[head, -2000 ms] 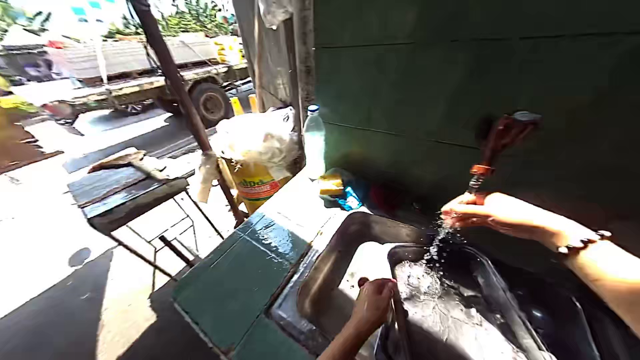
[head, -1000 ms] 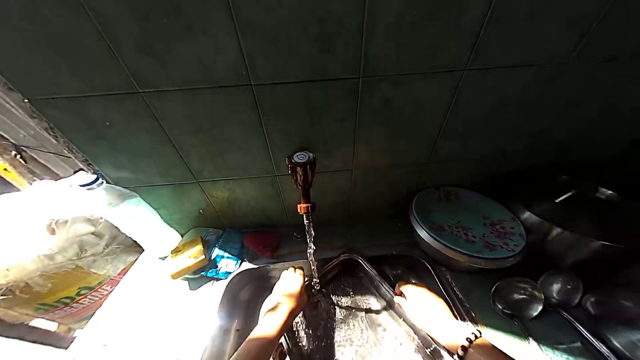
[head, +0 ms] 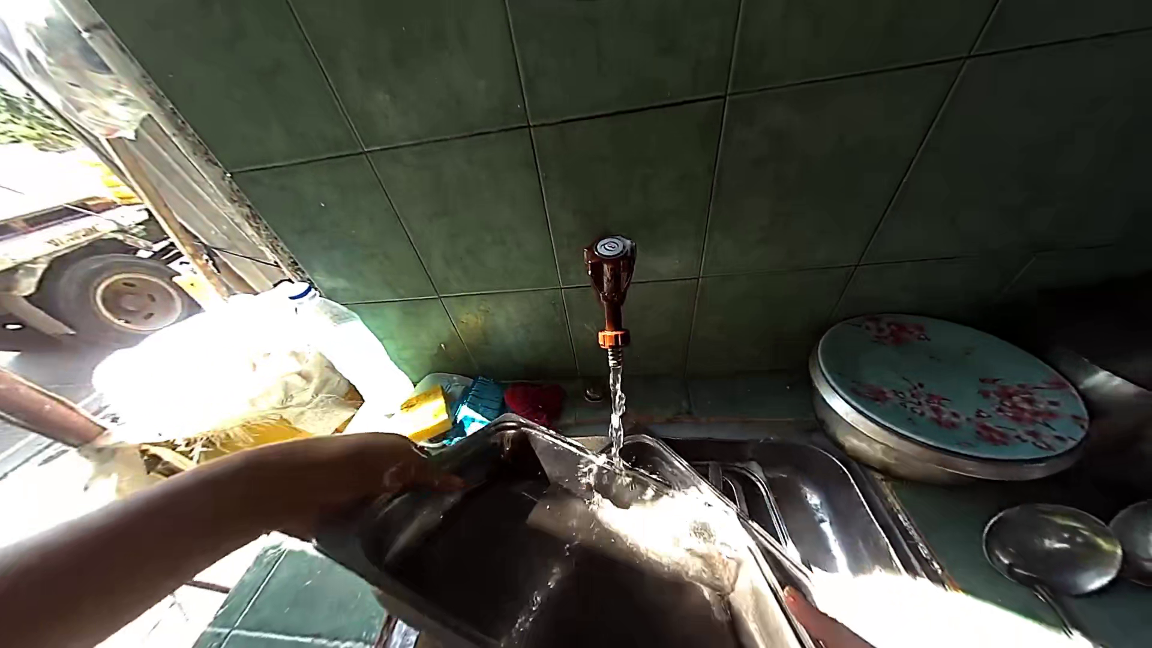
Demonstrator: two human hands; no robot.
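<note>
A rectangular metal pan (head: pixel 540 549) is held tilted over the sink, with water in it. My left hand (head: pixel 378 481) grips its left rim, the fingers partly in shadow. At the lower right, my right hand (head: pixel 814 621) holds the pan's right side; only part of it shows. From the faucet (head: pixel 612 288) on the wall, a stream of water (head: pixel 616 405) falls onto the pan's far edge. The metal sink (head: pixel 828 504) shows at the right of the pan, with another metal piece (head: pixel 760 504) inside it.
A yellow sponge (head: pixel 425 414), a blue packet (head: pixel 479 403) and a red cloth or scrubber (head: pixel 535 402) sit behind the sink. Left of them leans a plastic bottle (head: pixel 346 346) beside a sack (head: pixel 279 396). A round floral-lidded container (head: pixel 954 387) and metal ladles (head: pixel 1053 549) lie on the right.
The pan has been raised and tilted, and now covers much of the sink. Two seconds ago my right hand was at the faucet; now it is on the pan. The view has swung markedly.
</note>
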